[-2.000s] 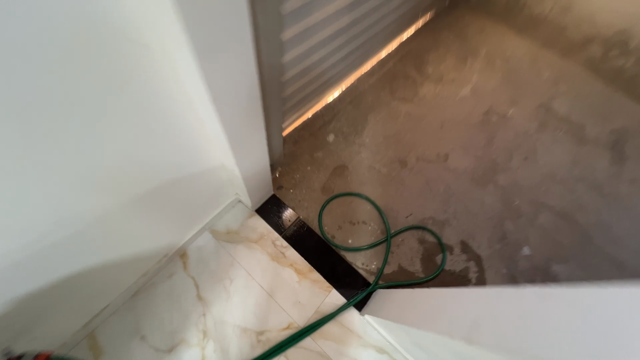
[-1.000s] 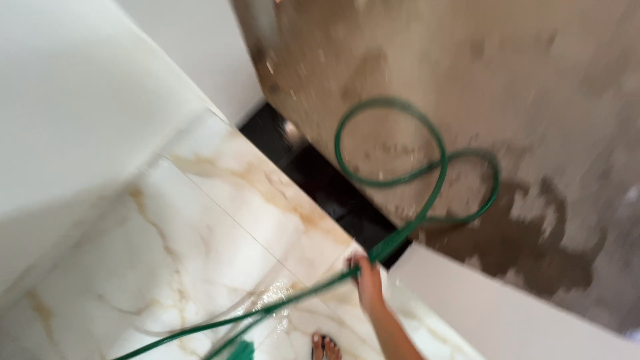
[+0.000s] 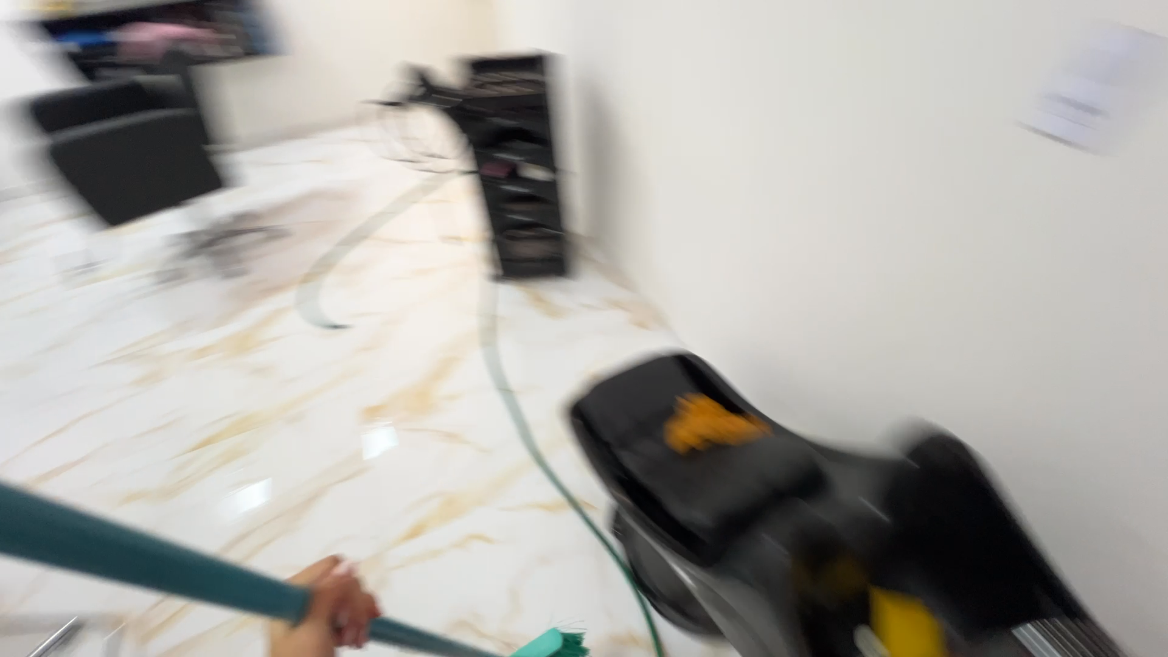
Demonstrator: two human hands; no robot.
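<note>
My left hand (image 3: 327, 604), low in the view and left of centre, is closed around the teal pole (image 3: 146, 557) of a broom or brush. The pole runs from the left edge down to the right. Part of the teal head (image 3: 545, 644) with green bristles shows at the bottom edge. My right hand is out of view. To the right of the head, a green hose (image 3: 547, 470) lies along the glossy marble-patterned floor.
A black motorcycle or scooter (image 3: 757, 493) with an orange cloth-like item (image 3: 710, 424) on its seat stands by the white wall (image 3: 867, 201). Farther back are a black shelf unit (image 3: 520, 182), a dark office chair (image 3: 132, 151) and a loose pale hose or strip (image 3: 333, 265).
The view has swung far from the doorway and looped hose to the room interior. One second ago a hand was at the hose; now a hand grips the teal pole.
</note>
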